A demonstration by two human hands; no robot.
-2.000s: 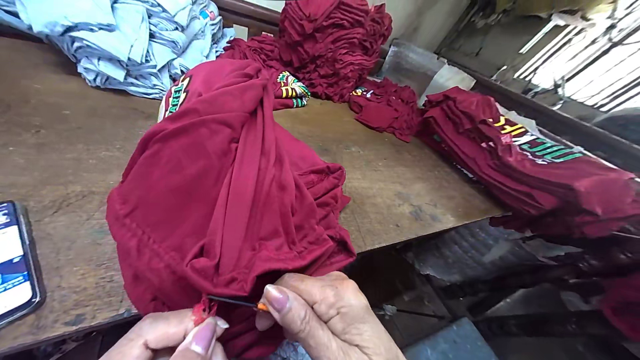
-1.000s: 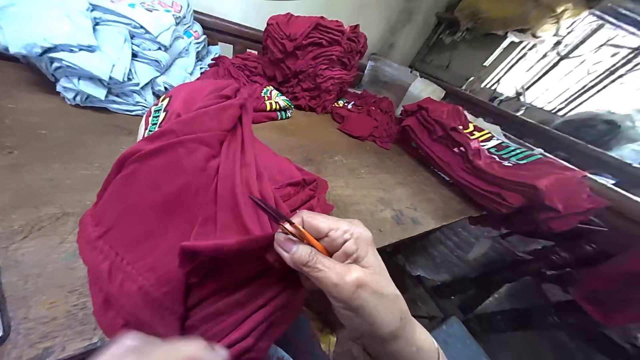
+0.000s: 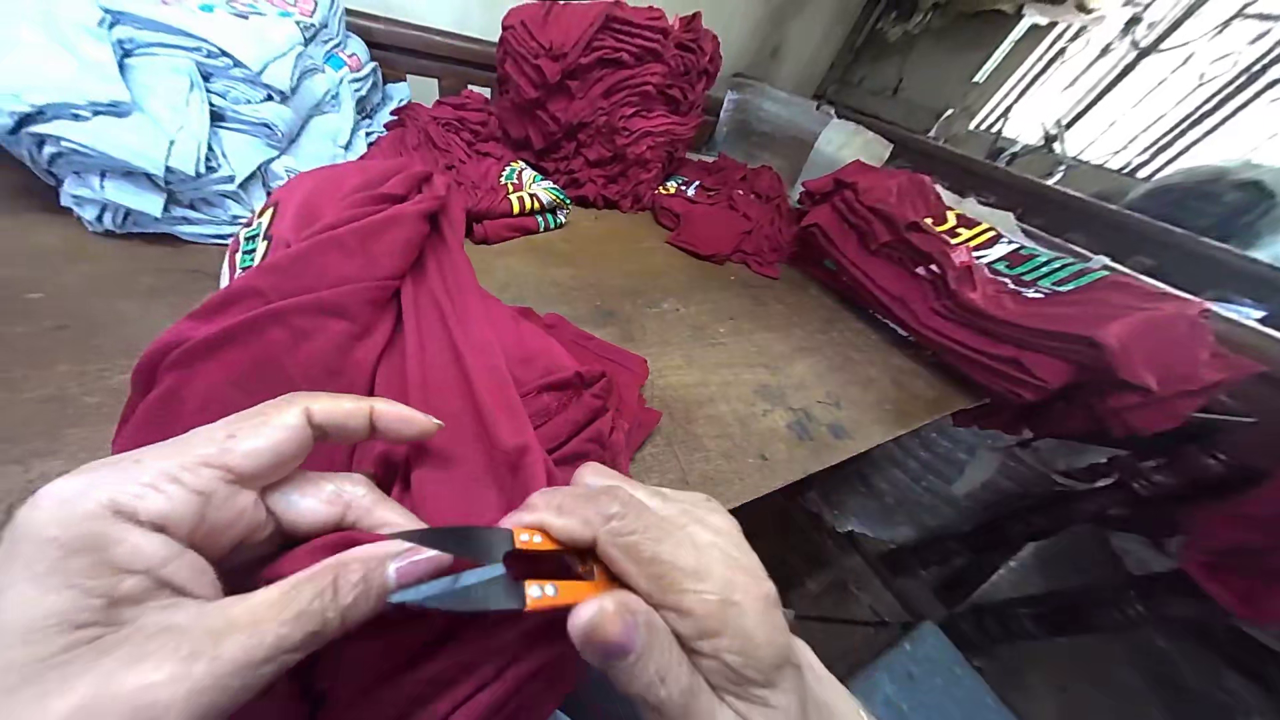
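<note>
My right hand (image 3: 670, 590) grips orange-handled thread snips (image 3: 500, 570), whose two blades are spread and point left. Thumb and fingers of my left hand (image 3: 220, 540) pinch a fold of the maroon knit fabric (image 3: 350, 320) beside the blade tips. One blade passes close to my left thumbnail. The bunched maroon garment spreads from the table edge back over the wooden table (image 3: 700, 370), with a printed patch at its far left. Any thread between the blades cannot be made out.
Light blue folded garments (image 3: 220, 120) are heaped at the back left. A tall maroon pile (image 3: 605, 100) stands at the back, a smaller maroon stack (image 3: 725, 210) beside it. Printed maroon panels (image 3: 1020, 290) lie along the right, overhanging the table's edge. Dark framework (image 3: 1000, 530) shows below.
My left hand, blurred at the bottom edge a second ago, now pinches the fabric by the snips. The snips have moved down toward it, their blades now pointing left and apart.
</note>
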